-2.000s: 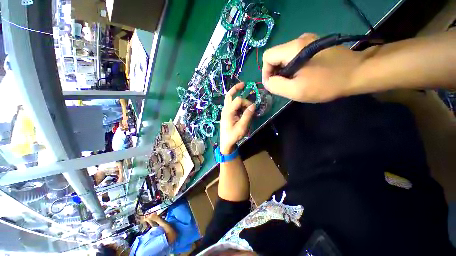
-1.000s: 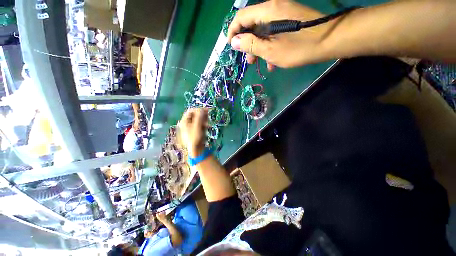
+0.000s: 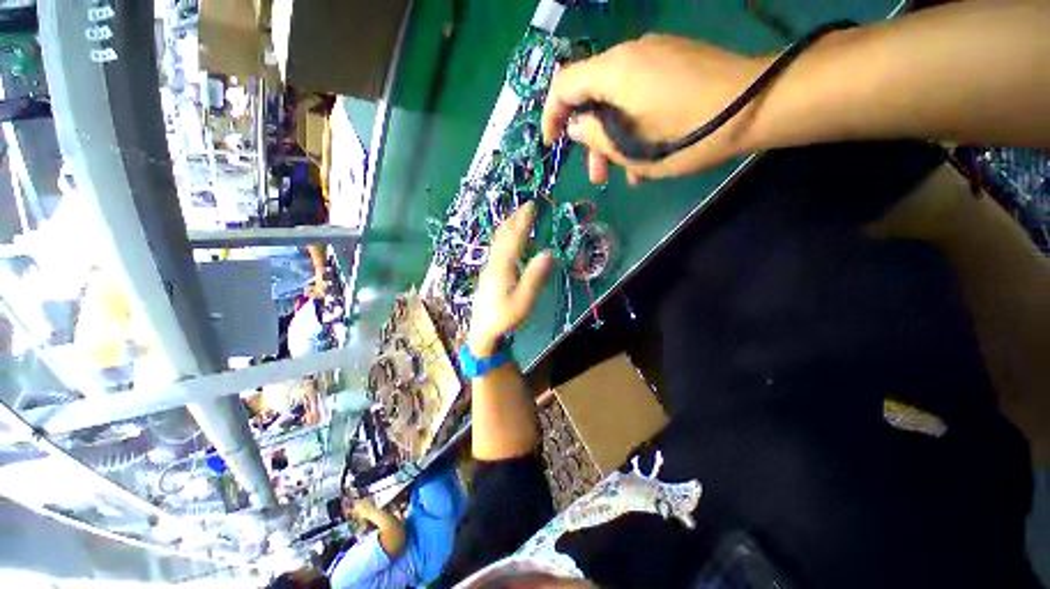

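My right hand [image 3: 662, 104] grips the dark handle of a soldering iron [image 3: 628, 136], its black cord running back along the wrist; the tip is hard to make out. My left hand [image 3: 507, 282], with a blue wristband, has thumb and forefinger apart beside a green ring circuit board [image 3: 567, 230]. Whether its fingertips touch a board or wire is unclear. A round wound stator [image 3: 593, 251] lies against that ring near the bench edge, with red and white leads trailing. A heap of green ring boards with leads [image 3: 478, 219] lies behind my left hand.
A cardboard sheet with brown stators [image 3: 432, 374] sits on the green bench [image 3: 679, 213] to my left. An open cardboard box [image 3: 610, 414] stands below the bench edge. A person in blue [image 3: 420, 518] works further left. More wired parts [image 3: 1019, 190] lie to my right.
My left hand has moved from the far side of the heap to beside the ring and stator. My right hand has shifted slightly towards me, with the iron's handle now angled differently.
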